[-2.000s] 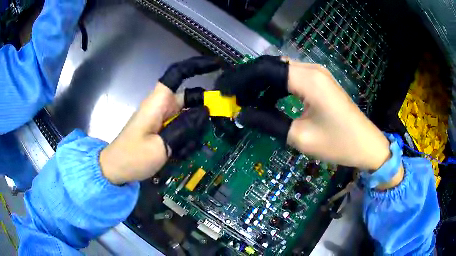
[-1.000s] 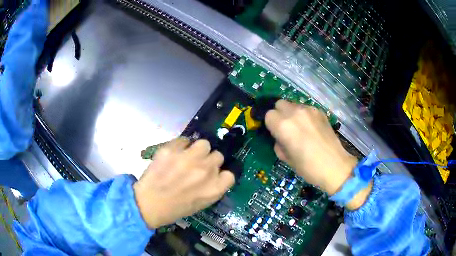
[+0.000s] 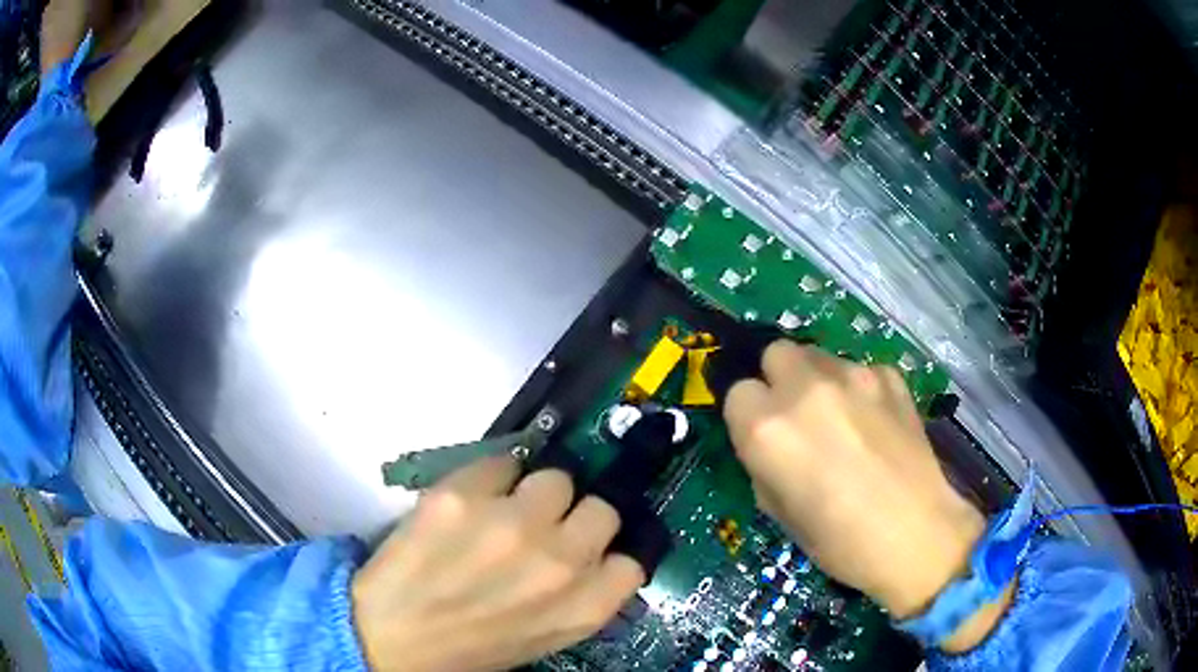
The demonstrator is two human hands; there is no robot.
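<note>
The green main circuit board lies in a dark pallet. Two yellow film capacitors stand near its far left corner, one beside the other, which is tilted. My right hand, in black finger cots, has its fingertips on the right-hand yellow capacitor; the thumb tip is hidden. My left hand lies over the board's near left side, its black-covered fingertips by two round white-topped capacitors; whether it grips anything is hidden.
A narrow green board lies along the pallet's far edge. A pale green clamp sticks out at the left. Shiny metal and chain rails flank the pallet. Yellow parts fill a bin at the right. Another person's blue sleeve shows at the left.
Both hands have come down from above the board, where they held yellow parts, to the corner with the yellow capacitors. In the last second the view has shifted; the hands stay there.
</note>
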